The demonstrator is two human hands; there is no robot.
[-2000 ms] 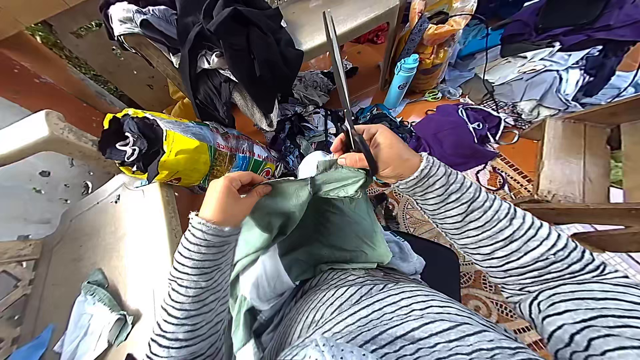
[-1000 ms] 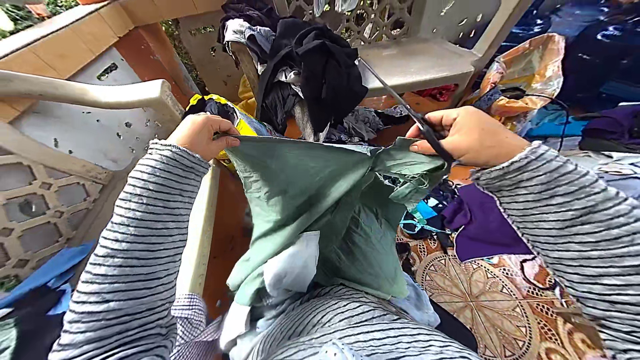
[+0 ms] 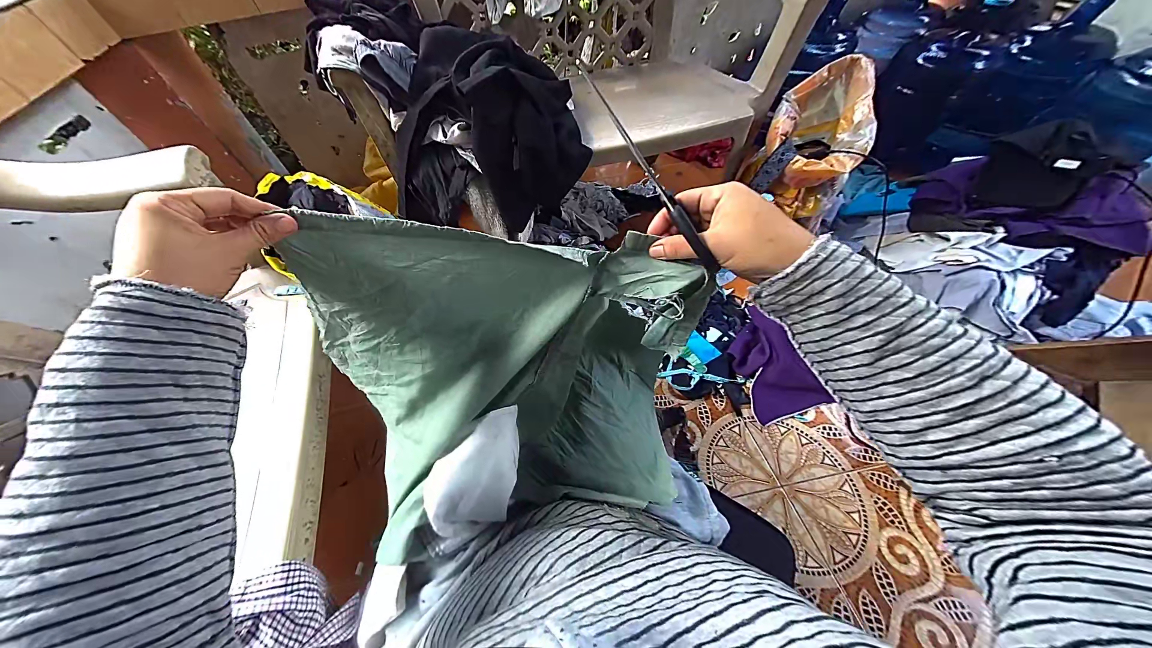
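A green cloth garment piece (image 3: 450, 315) is stretched between my two hands, with its lower part over my lap. My left hand (image 3: 193, 236) pinches its upper left corner. My right hand (image 3: 733, 229) grips the upper right edge and also holds black-handled scissors (image 3: 643, 162), whose blades point up and away to the left. Frayed threads hang at a torn spot (image 3: 661, 308) below the right hand. A white fabric patch (image 3: 474, 468) shows on the lower front of the green cloth. Whether the scissor blades are apart is hard to tell.
Dark clothes (image 3: 495, 117) hang over a plastic chair (image 3: 666, 108) ahead. A pale plastic seat (image 3: 279, 423) stands at the left. On the right lie an orange plastic bag (image 3: 823, 126), a pile of light fabric (image 3: 972, 270) and purple cloth (image 3: 778, 369) on the patterned floor (image 3: 792, 495).
My hands have moved apart since the oldest frame, spreading the green cloth wide between them. The scissors stay in my right hand. The view has shifted.
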